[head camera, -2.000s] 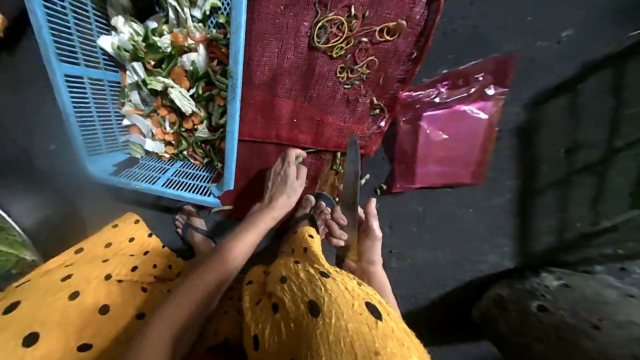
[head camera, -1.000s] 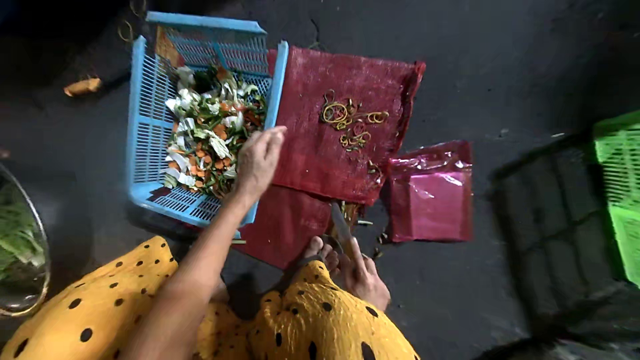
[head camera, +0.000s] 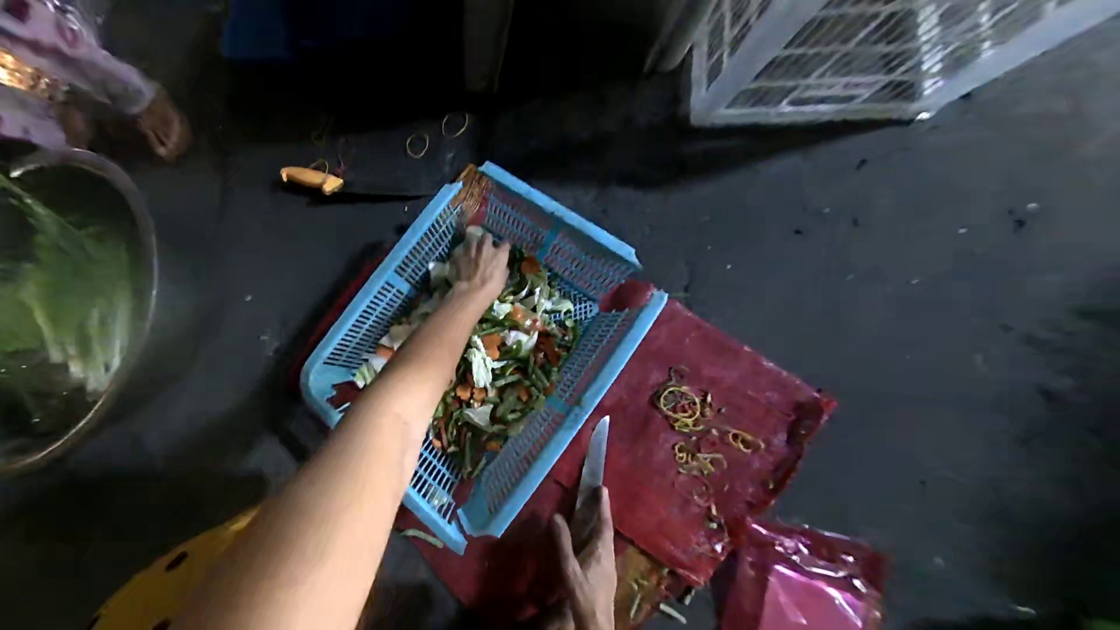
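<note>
My left hand (head camera: 479, 265) reaches into a blue plastic basket (head camera: 573, 398), its fingers among cut vegetables (head camera: 499, 376): pale leafy pieces, orange carrot slices and green bits. Whether the fingers grip a piece is hidden. Below the basket's right side, my right hand (head camera: 591, 556) holds a knife (head camera: 595, 455), its blade pointing up the view. Beside the blade lies a red mesh sack (head camera: 630, 385) with several rubber bands (head camera: 687, 407) on it. A wooden board (head camera: 637, 582), with cut scraps on it, shows partly beside the right hand.
A pink plastic packet (head camera: 809, 586) lies at lower right. At left stands a round metal basin (head camera: 144, 262) with leafy greens. Beyond the basket are an orange-handled tool (head camera: 311, 179) and a white crate (head camera: 805, 114). Another person's hand (head camera: 164, 125) shows at upper left.
My left hand has moved from the basket's right edge into the vegetables. My right hand still holds the knife. The view has swung toward the basket and far side.
</note>
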